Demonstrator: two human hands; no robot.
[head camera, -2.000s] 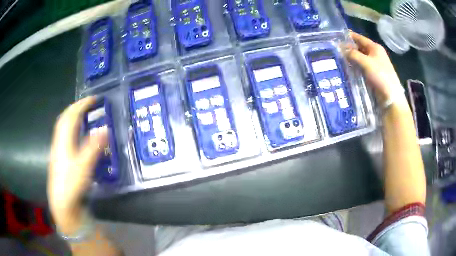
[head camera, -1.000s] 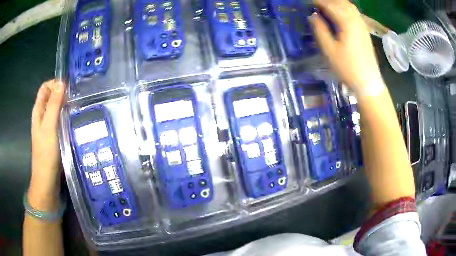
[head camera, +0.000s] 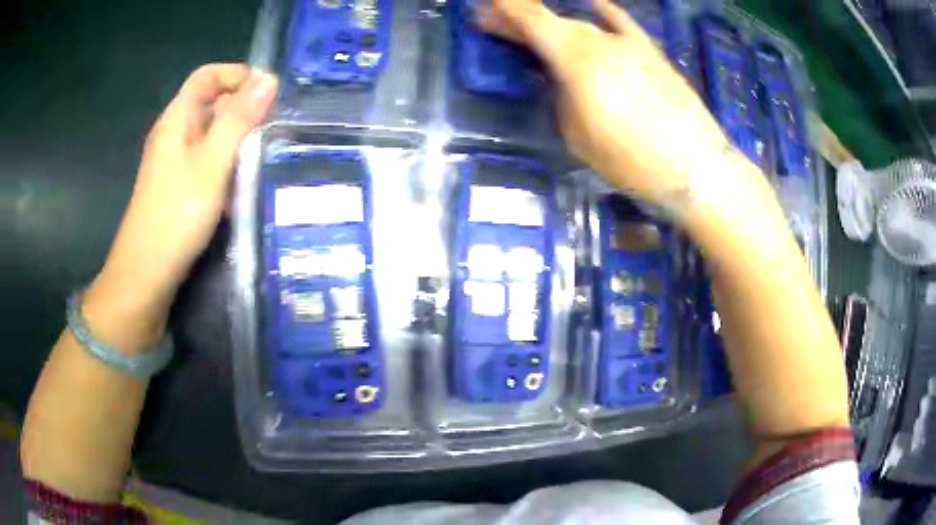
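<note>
A clear blister tray (head camera: 416, 451) with two rows of pockets holds several blue phones, backs up. One phone back (head camera: 320, 369) lies in the near left pocket, another (head camera: 500, 344) beside it, and a third (head camera: 633, 344) further right. They show white labels, metallic slots and small circles. My left hand (head camera: 195, 154) grips the tray's left edge between thumb and fingers. My right hand (head camera: 626, 113) reaches over the far row, its fingertips on a phone (head camera: 491, 62) there; whether they grip it is hidden by blur.
A small white fan (head camera: 908, 210) stands at the right edge. A smartphone (head camera: 854, 326) lies below it, partly cut by clear plastic. A dark mat (head camera: 62, 205) spreads at left, with green surface (head camera: 811, 62) at the far right.
The tray has shifted right and turned, its left edge now nearer the middle. My left hand has moved right with it. My right hand has moved left over the far row.
</note>
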